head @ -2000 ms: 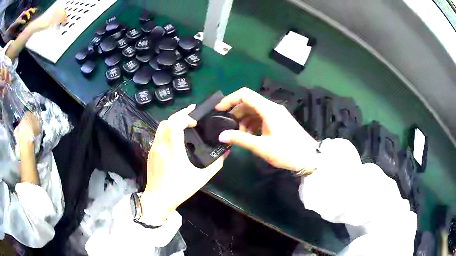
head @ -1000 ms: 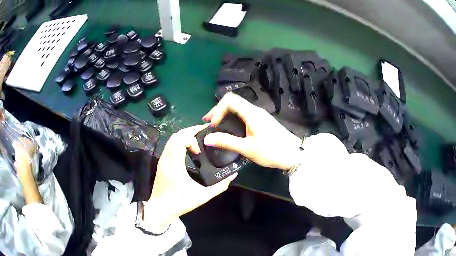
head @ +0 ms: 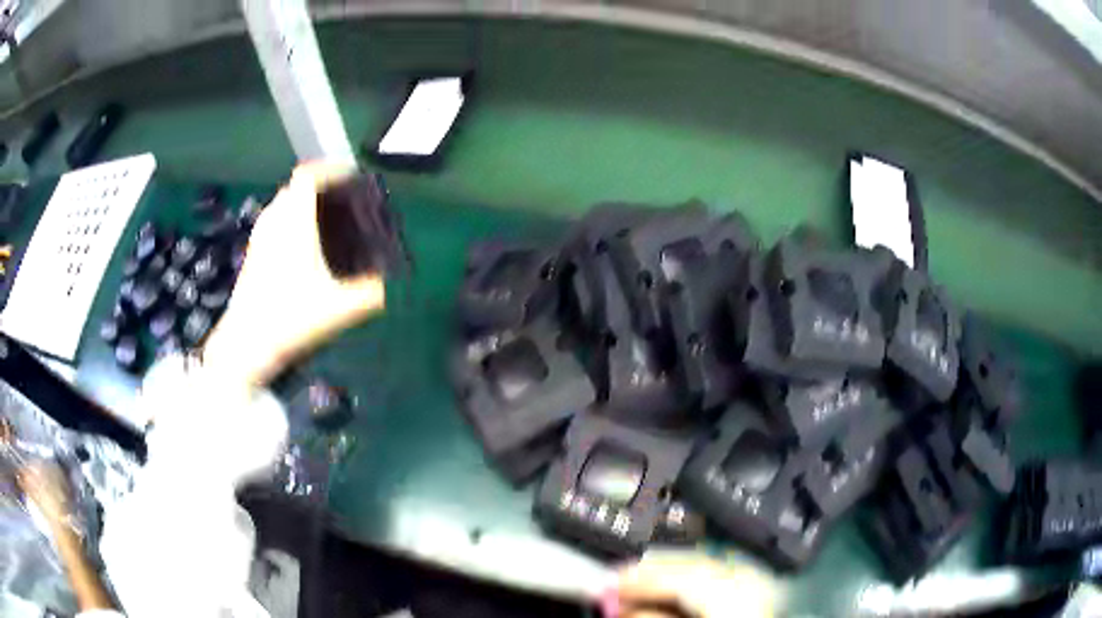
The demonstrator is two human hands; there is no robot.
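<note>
My left hand [head: 284, 272] is raised at the left, blurred, with fingers around a dark block [head: 359, 223] that looks like black insert holders. My right hand [head: 689, 586] is low at the bench's near edge, blurred and cut off by the frame; whether it holds anything is unclear. Just above it lies a black insert holder [head: 610, 477] with a shiny rounded square in its opening and white marks on one edge. More holders [head: 834, 308] lie heaped in the middle and right. The black devices [head: 181, 284] form a loose cluster at left, partly behind my left hand.
A metal post [head: 296, 79] stands behind my left hand. An open black box with white paper [head: 423, 118] lies beside it, another [head: 882, 205] at the far right. A white perforated tray [head: 79, 248] is far left. Another person's arm [head: 61, 525] shows at the lower left.
The view has shifted right. My hands have parted from the holder and device they worked on together. My left hand is now by the post with a dark block; my right is at the near edge.
</note>
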